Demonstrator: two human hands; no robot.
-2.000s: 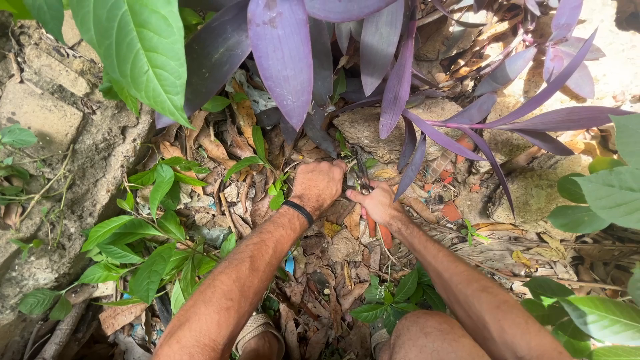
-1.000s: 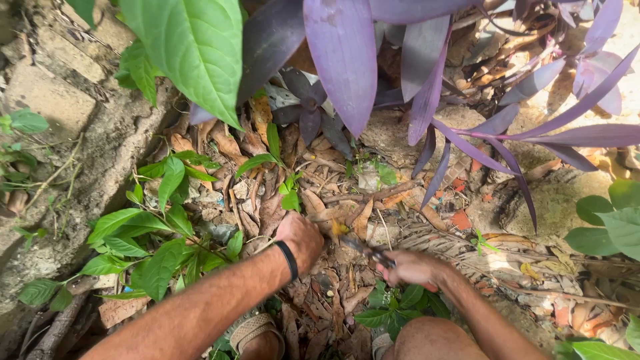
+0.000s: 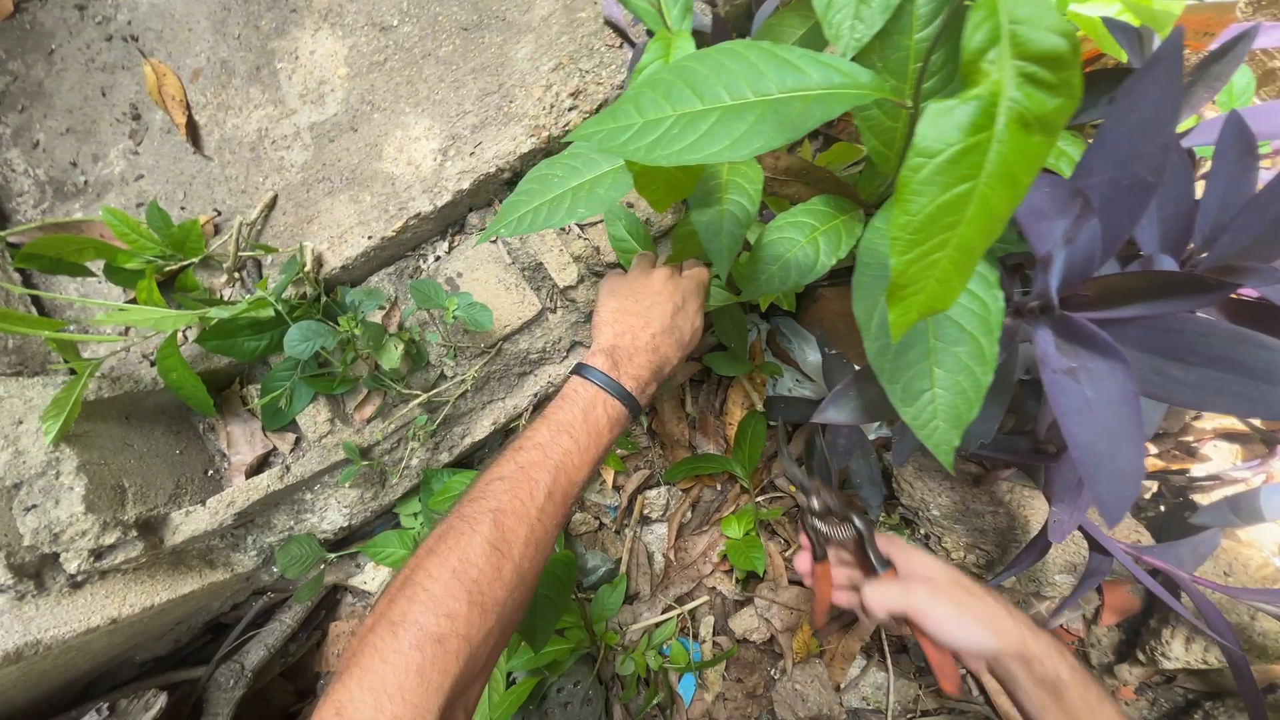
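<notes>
My left hand [image 3: 650, 315], with a black band at its wrist, reaches to the base of a green leafy plant [image 3: 800, 245] beside the concrete ledge. Its fingertips are bent in among the leaves; whether they grip a stem is hidden. Lower right, my right hand [image 3: 900, 590], slightly blurred, holds pruning shears [image 3: 840, 530] with orange-red handles. Their blades are parted and point up and left, near dark purple leaves. A small green seedling [image 3: 745, 520] grows from the leaf litter between my two hands.
A broken concrete ledge [image 3: 330, 130] fills the upper left, with leafy weeds [image 3: 330, 350] across it. Purple-leaved plants [image 3: 1090, 330] spread at the right. Dry leaves, stones and a blue scrap [image 3: 687, 665] lie below. A thick branch [image 3: 245, 660] lies at the lower left.
The view has swung left toward the ledge. My left hand has moved from the leaf litter to the green plant's base. The shears in my right hand now show plainly, with their blades apart.
</notes>
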